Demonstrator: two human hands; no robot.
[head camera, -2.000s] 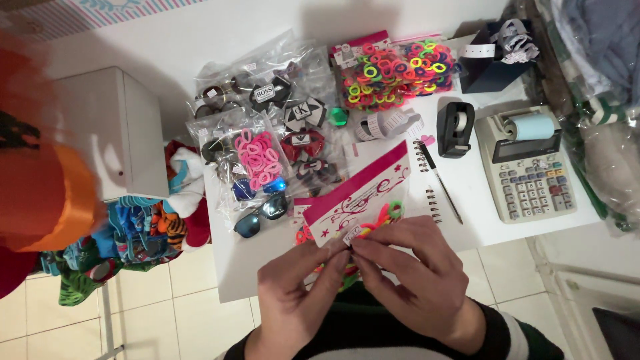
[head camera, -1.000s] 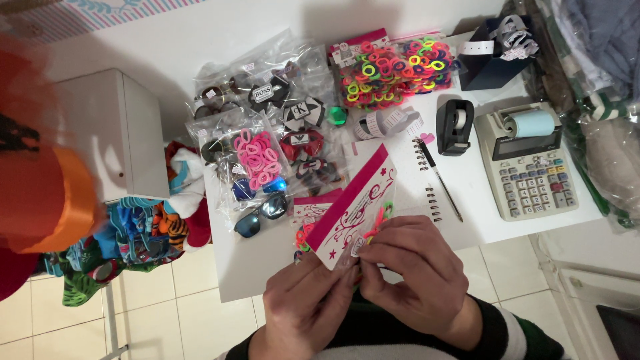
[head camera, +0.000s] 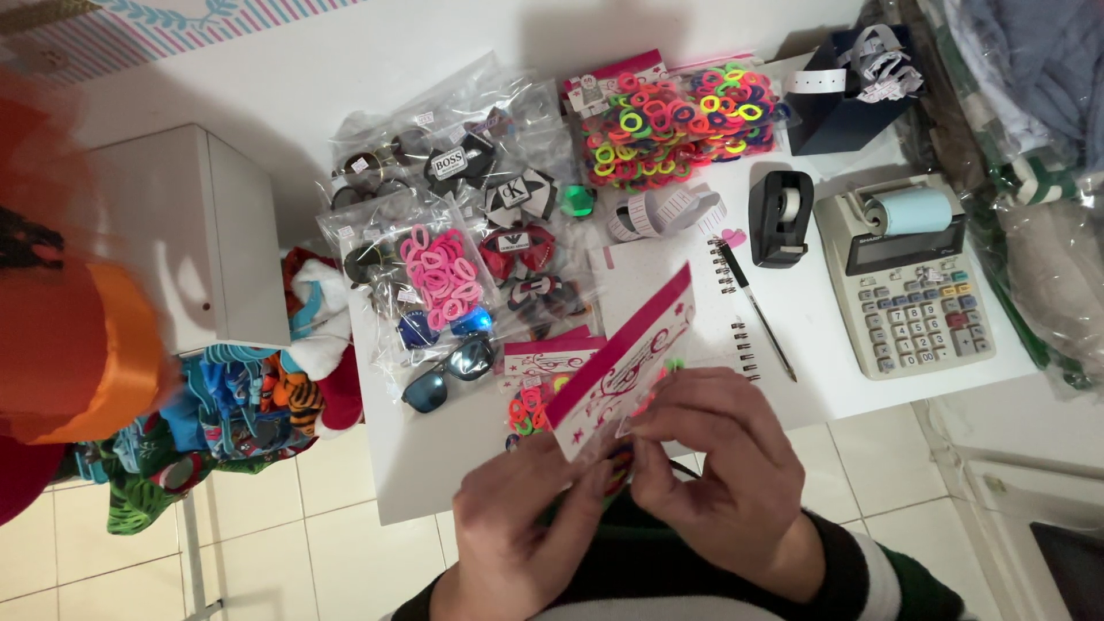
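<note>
My left hand (head camera: 526, 517) and my right hand (head camera: 720, 470) hold a clear bag of coloured hair ties between them, near the front edge of the white table. Its printed card header (head camera: 623, 366), white with a magenta edge, stands up tilted above my fingers. The fingertips of my right hand pinch the plastic just below the card; my left thumb and fingers grip its lower left end. Much of the bag is hidden by my fingers. Just behind my left hand lies another bag of hair ties (head camera: 530, 401) with a similar header.
Bagged sunglasses (head camera: 448, 371), pink hair ties (head camera: 442, 276) and a large bag of coloured hair ties (head camera: 673, 125) lie at the back and left. A roll of labels (head camera: 642, 216), a spiral notebook (head camera: 664, 267), a pen (head camera: 759, 310), a tape dispenser (head camera: 779, 217) and a printing calculator (head camera: 914, 285) are rightward.
The card header has turned to a steeper slant in my hands. More of the bag lying behind it shows now than two seconds ago. Both hands keep hold of the bag.
</note>
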